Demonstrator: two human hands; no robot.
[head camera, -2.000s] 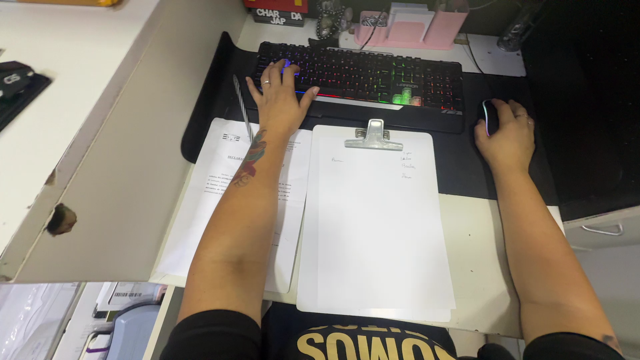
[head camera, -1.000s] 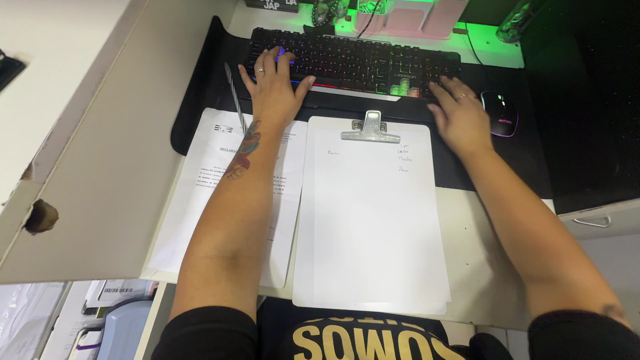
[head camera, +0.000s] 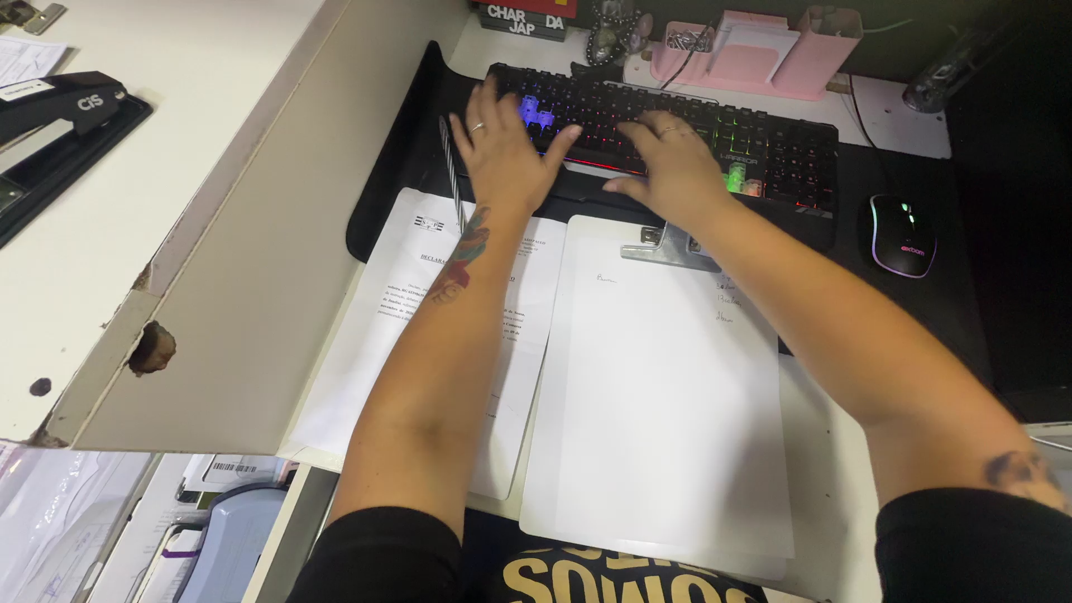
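Observation:
My left hand (head camera: 509, 159) rests with spread fingers on the left end of a black backlit keyboard (head camera: 787, 159). Over the keyboard's middle lies my right hand (head camera: 674, 172), its fingers curved on the keys and holding nothing. A black computer mouse (head camera: 903, 237) with a glowing rim sits to the right on the black desk mat (head camera: 854, 293). Below my right wrist is a clipboard with blank-looking paper (head camera: 662, 419) bearing a little handwriting; the forearm partly covers its metal clip (head camera: 670, 249). Printed sheets (head camera: 523, 360) lie under my left forearm, beside a striped pen-like stick (head camera: 453, 174).
A raised white counter (head camera: 193, 75) with a black stapler (head camera: 63, 138) stands at the left. Behind the keyboard are a pink desk organizer (head camera: 754, 54) and a block with letters (head camera: 523, 21). A dark panel (head camera: 1022, 209) borders the right side.
My right hand has left the mouse, where it was two seconds ago, and moved left onto the keyboard's middle. My left hand stays at the keyboard's left end.

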